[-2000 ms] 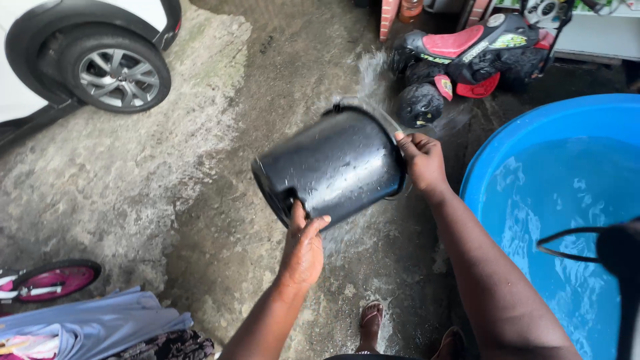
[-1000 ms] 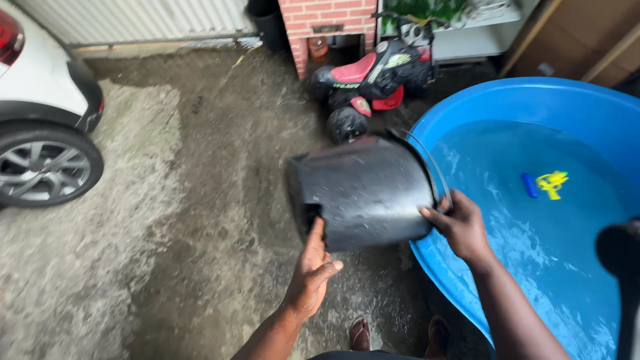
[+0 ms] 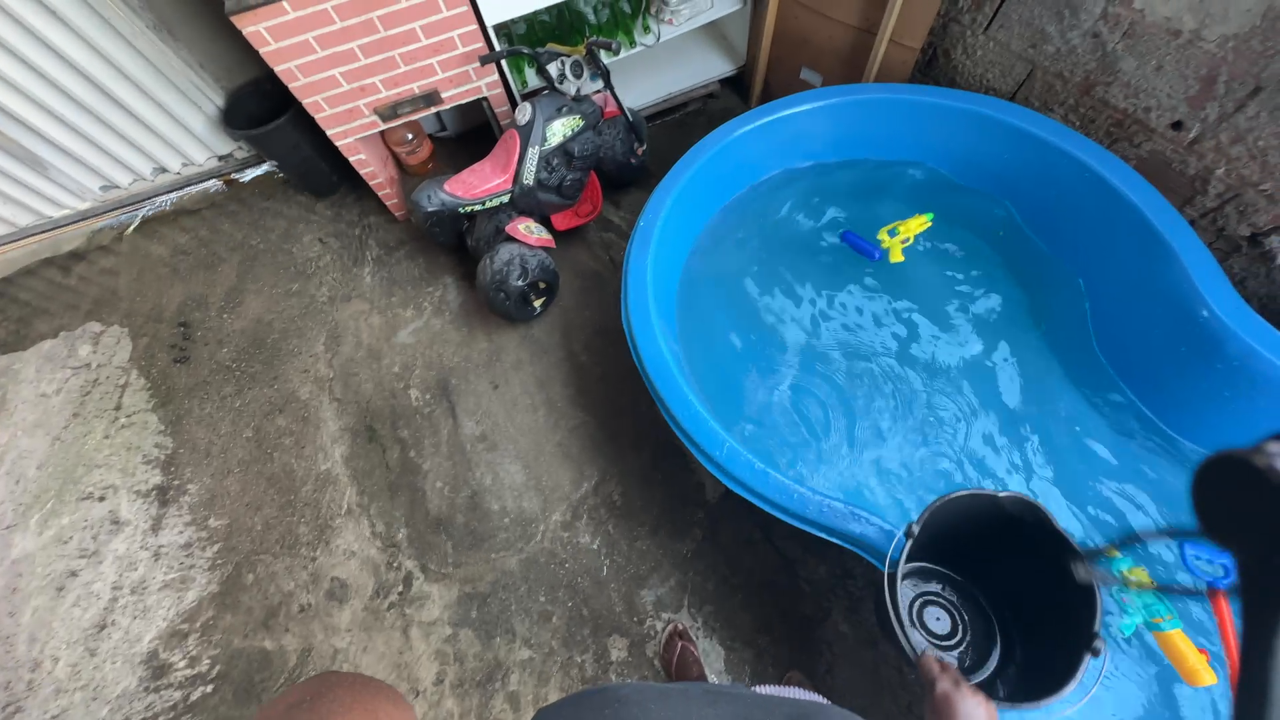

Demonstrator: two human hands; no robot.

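Observation:
A black plastic bucket (image 3: 1000, 600) is at the lower right, over the near edge of the blue plastic pool (image 3: 655, 330). Its mouth faces up toward me and its inside bottom shows, with no water to be seen in it. What looks like my right hand (image 3: 950, 690), blurred and cut off by the bottom edge, grips the bucket's near rim. My left hand is out of view; only a rounded patch of bare skin shows at the lower left edge. Water lies in the pool, with a yellow toy water gun (image 3: 903, 237) and a blue piece (image 3: 860, 245) floating in it.
A child's black and red ride-on quad (image 3: 530, 170) stands left of the pool, before a brick-patterned structure (image 3: 370, 60) and white shelf (image 3: 680, 60) with green bottles. More toys, including a teal and orange water gun (image 3: 1165, 620), lie right of the bucket. The concrete floor (image 3: 400, 450) looks wet.
The bucket was held on its side by both hands over the floor, then beside the pool; now it is upturned mouth-up at the pool's near edge. My left hand has left it. The view has swung right.

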